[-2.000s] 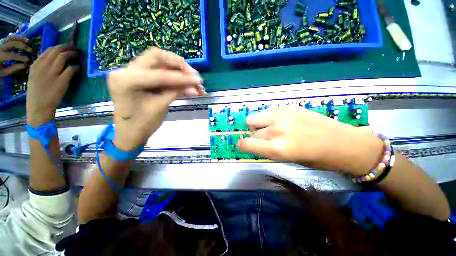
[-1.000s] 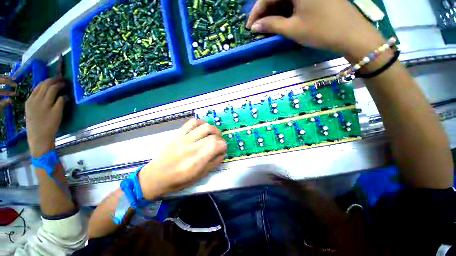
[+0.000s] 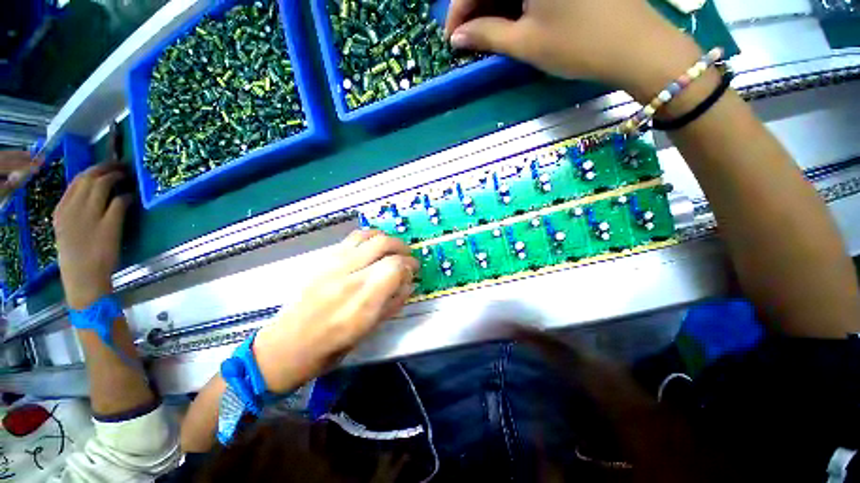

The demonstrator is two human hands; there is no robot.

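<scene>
A green PCB panel (image 3: 490, 247) with two rows of small blue and white parts lies on the conveyor rails. My left hand (image 3: 354, 283), with a blue wrist strap, has its curled fingers over the panel's left end; its fingertips and anything in them are hidden. My right hand (image 3: 556, 38), with a beaded bracelet, reaches into the right blue bin (image 3: 415, 106) of electrolytic capacitors (image 3: 372, 57). Its thumb and fingers are at the capacitors, but whether it grips one cannot be told.
A second blue bin (image 3: 226, 160) full of capacitors stands to the left on the green mat (image 3: 415, 141). Another person's hand (image 3: 87, 217) with a blue strap is at the far left, near a further blue bin. Conveyor rails (image 3: 236, 234) run across in front of me.
My right hand has gone from the panel to the right bin. My left hand has come down from the air onto the panel's left end. The view has tilted and shifted.
</scene>
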